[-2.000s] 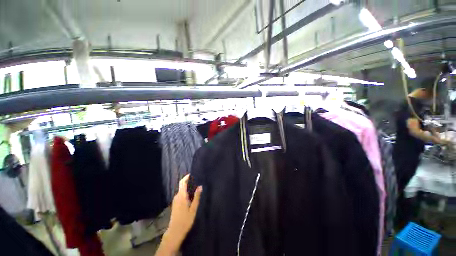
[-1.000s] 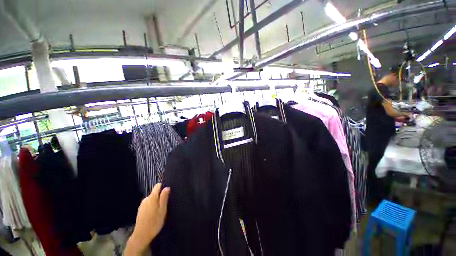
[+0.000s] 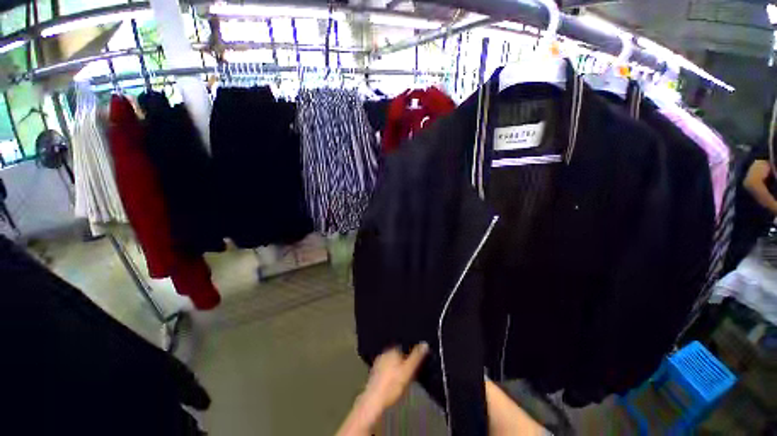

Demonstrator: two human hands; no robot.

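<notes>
A black bomber jacket (image 3: 409,247) hangs open on a pale hanger (image 3: 534,71), with a white neck label (image 3: 519,135) and striped neck trim. A silvery zipper edge (image 3: 442,319) runs down its front panel. My left hand (image 3: 397,371) is at the lower front of the jacket, left of the zipper edge; it is blurred, and I cannot tell if it grips the cloth. My right forearm (image 3: 511,415) shows at the bottom, beside the front panel; the hand itself is hidden behind the panel.
More dark jackets and a pink garment (image 3: 700,140) hang behind on the overhead rail (image 3: 588,32). Red, black, white and patterned garments (image 3: 336,162) hang at the back left. A blue stool (image 3: 700,375) and part of a person (image 3: 758,183) are at right. Dark cloth (image 3: 77,349) fills the lower left.
The view has tilted down and come closer to the jacket. My left hand has moved from the jacket's upper side down to its lower front. My right forearm has come into view.
</notes>
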